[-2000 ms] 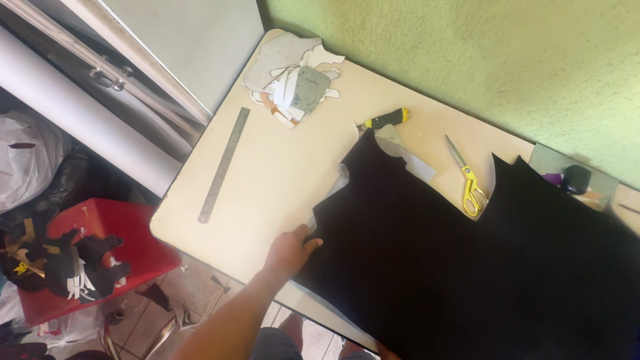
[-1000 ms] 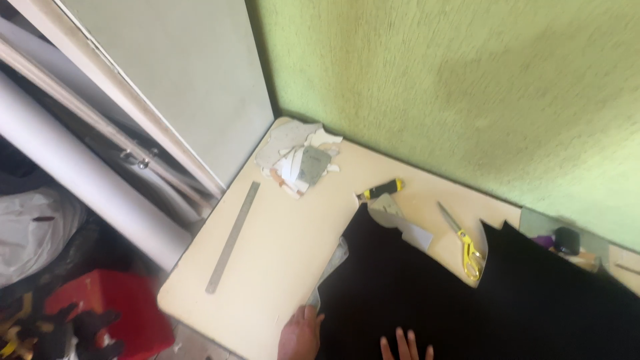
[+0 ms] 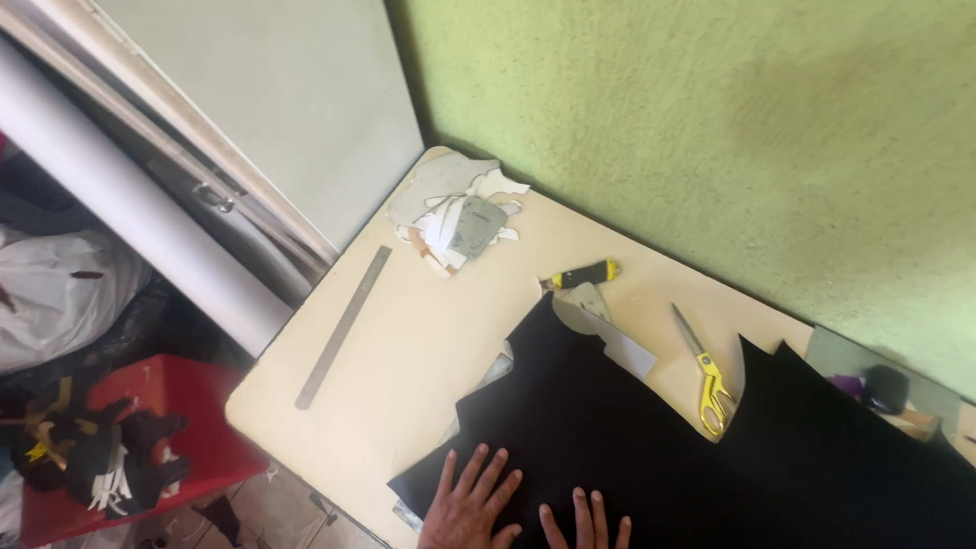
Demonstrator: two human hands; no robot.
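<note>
A large piece of black fabric or sheet material (image 3: 633,435) with cut, notched edges lies over the cream table (image 3: 419,335). My left hand (image 3: 474,503) rests flat on its left part, fingers spread. To its right, at the bottom edge of the view, my right hand (image 3: 585,522) lies on the same material, fingers apart, its palm out of view. Grey and white pattern pieces (image 3: 629,352) stick out from under the material's upper edge. Yellow-handled scissors (image 3: 705,377) lie beyond it, and a black and yellow utility knife (image 3: 583,275) lies near its top corner.
A metal ruler (image 3: 343,328) lies on the table's left side. Cut card pieces (image 3: 465,213) are piled at the far corner, by the green wall (image 3: 686,137). A red bin (image 3: 206,415) with dark scraps stands on the floor at left. Dark and purple items (image 3: 884,389) lie at right.
My left hand has gone from the material's left edge to lying flat on top. My right hand, out of view at first, now rests on the material. The view has shifted.
</note>
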